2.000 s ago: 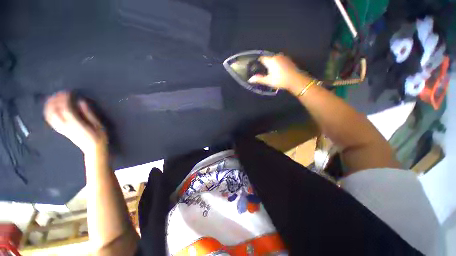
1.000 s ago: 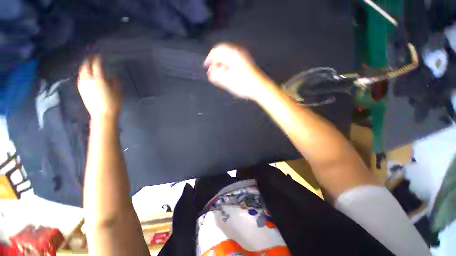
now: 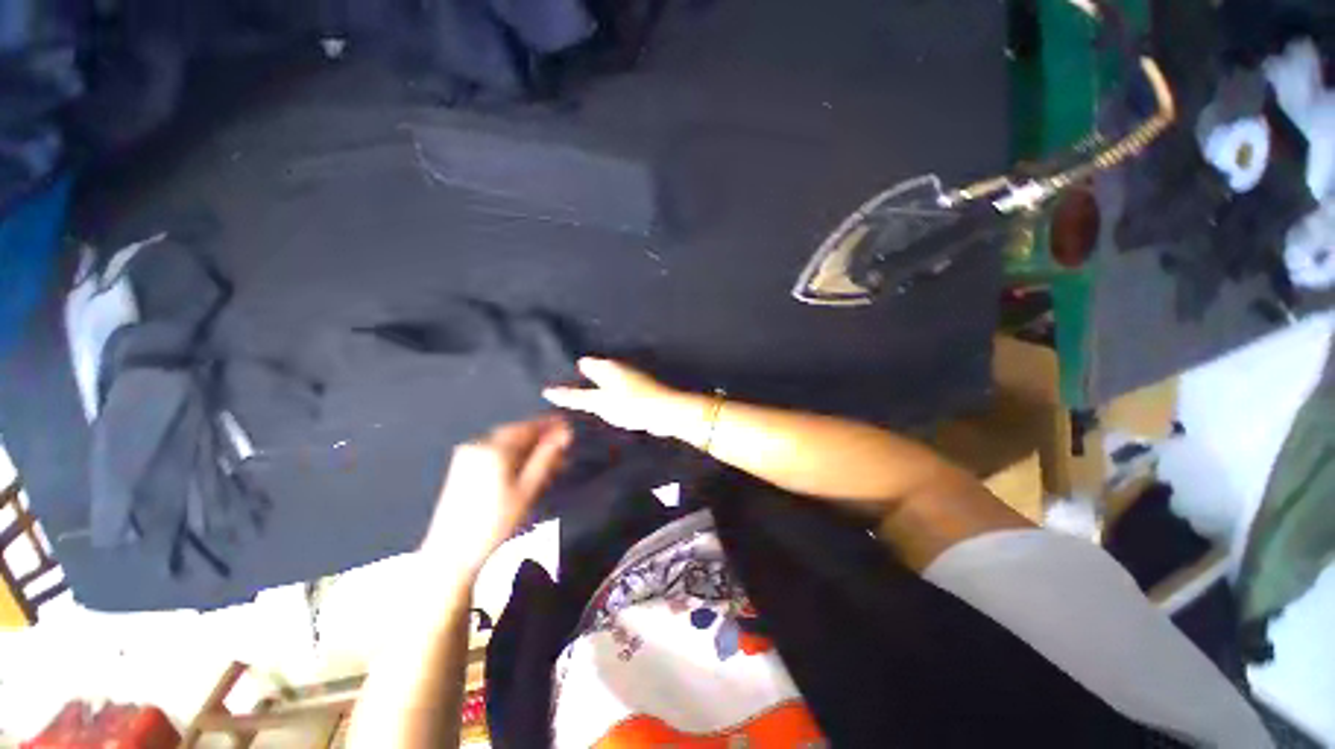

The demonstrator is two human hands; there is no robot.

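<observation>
A dark garment piece (image 3: 476, 331) lies crumpled on the black ironing table cover (image 3: 761, 132), reaching toward my hands near the table's front edge. My right hand (image 3: 630, 400) is at its near end, fingers spread; whether it grips the cloth is unclear. My left hand (image 3: 501, 476) is just to the left and nearer, blurred, fingers bent near dark cloth; its hold is also unclear. The steam iron (image 3: 879, 246) stands apart from my hands at right. A lighter flat grey strip (image 3: 542, 179) lies farther back.
A bundle of narrow dark strips (image 3: 183, 439) lies at left beside a pale piece (image 3: 103, 325). Heaped navy cloth (image 3: 483, 37) is at the far edge. A ribbed hose (image 3: 1135, 139) runs from the iron past a green stand (image 3: 1073, 322). White tape rolls (image 3: 1242, 147) lie at right.
The iron was in my right hand, then released at right. Both hands have come back toward the front edge and closer together. The crumpled dark piece now shows beside them.
</observation>
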